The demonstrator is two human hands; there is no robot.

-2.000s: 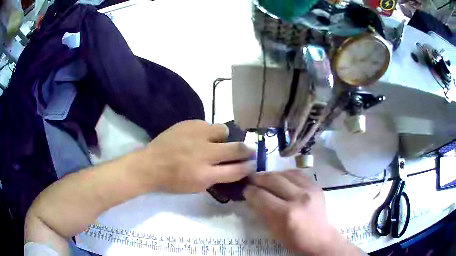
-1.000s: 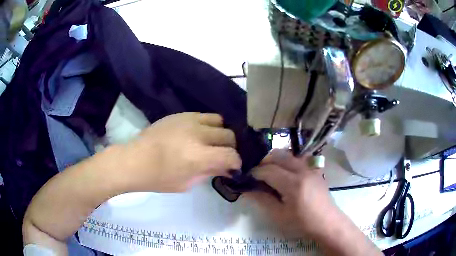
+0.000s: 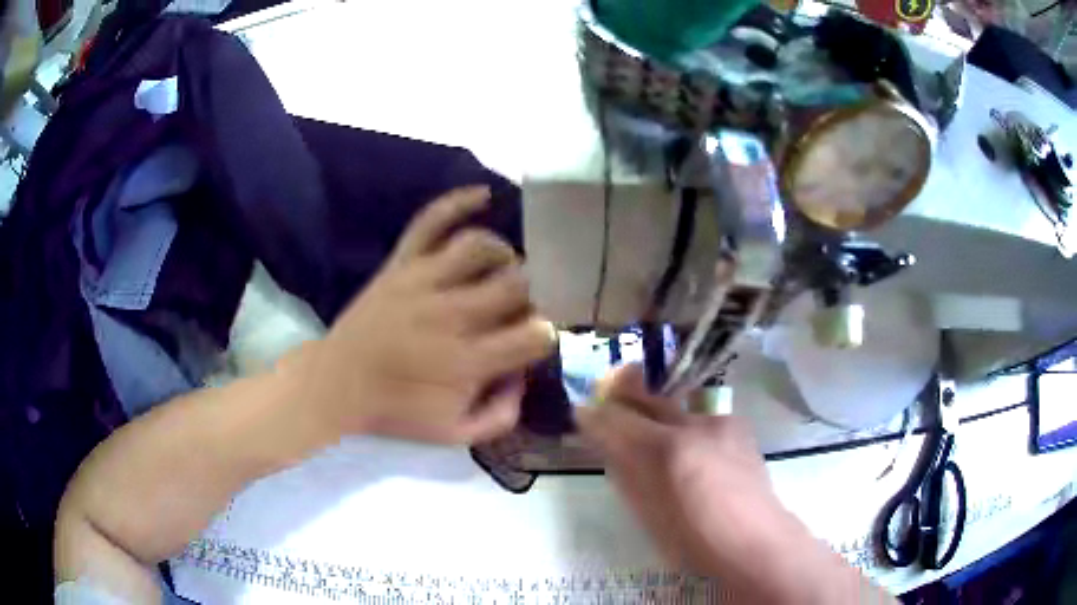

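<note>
A dark purple sleeve (image 3: 390,195) runs from the jacket body (image 3: 71,284) at the left to the cream sewing machine head (image 3: 567,254). My left hand (image 3: 437,343) lies on the sleeve, its fingers bent and partly spread over the cloth left of the needle area. My right hand (image 3: 673,449) is at the sleeve end (image 3: 549,396), its fingertips close together under the machine head. Fingers and cloth hide the exact grip. The needle and presser foot area is blurred and partly hidden.
Black-handled scissors (image 3: 924,502) lie right of the machine. A gold-rimmed watch (image 3: 859,160) is strapped to the head, with a green thread cone (image 3: 673,24) above. A ruler tape (image 3: 390,584) runs along the front edge. Grey jacket panels (image 3: 130,254) lie at the left.
From one second ago, the sleeve end has turned and lies flatter beside the needle area. My left hand's fingers have lifted and spread from the cloth edge; my right hand has shifted slightly left.
</note>
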